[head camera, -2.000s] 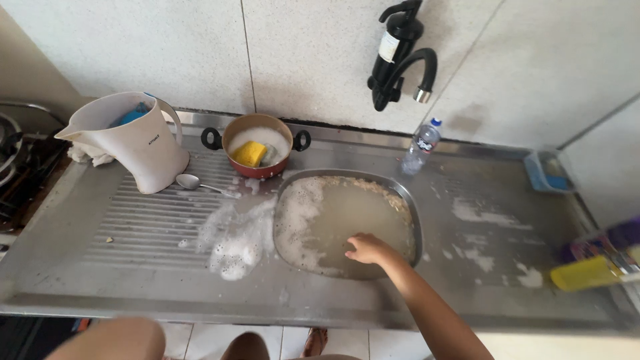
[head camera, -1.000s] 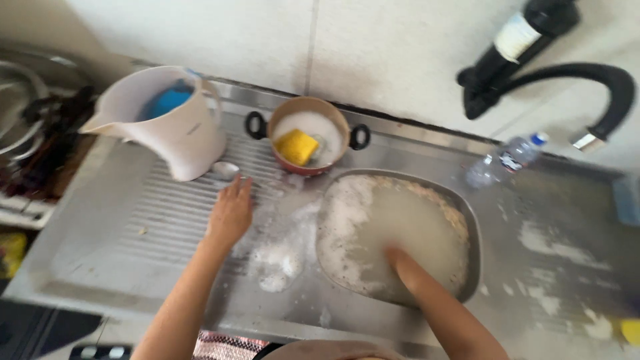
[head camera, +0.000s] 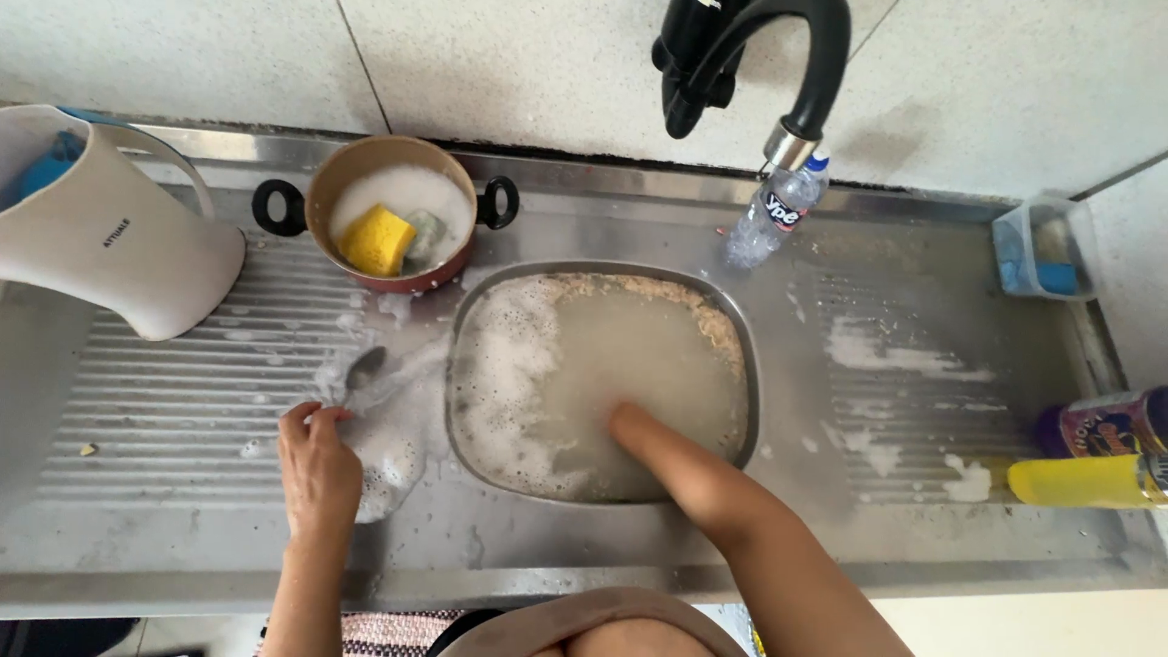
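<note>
My left hand (head camera: 319, 465) pinches the handle of a metal spoon (head camera: 366, 367) over the ridged drainboard, left of the sink basin. Cloudy, foamy water fills the basin (head camera: 754, 401), with pale scraps floating along its back and right edges. My right forearm reaches into that water; the hand itself is hidden below the surface, so its fingers cannot be seen. Behind the spoon stands a two-handled pot (head camera: 438, 277) with suds, a yellow sponge (head camera: 376, 239) and a greyish scrubbing pad (head camera: 425, 237) in it.
A white plastic jug (head camera: 137, 246) with something blue inside stands at the left. A black faucet (head camera: 826, 73) arches over a clear Ypê bottle (head camera: 769, 219) behind the basin. At the right are a plastic tub (head camera: 1045, 251), a yellow bottle (head camera: 1077, 481) and a purple container (head camera: 1109, 422).
My left hand, out of view two seconds ago and near the spoon one second ago, now holds it closer to the counter's front. My right hand has gone under the water.
</note>
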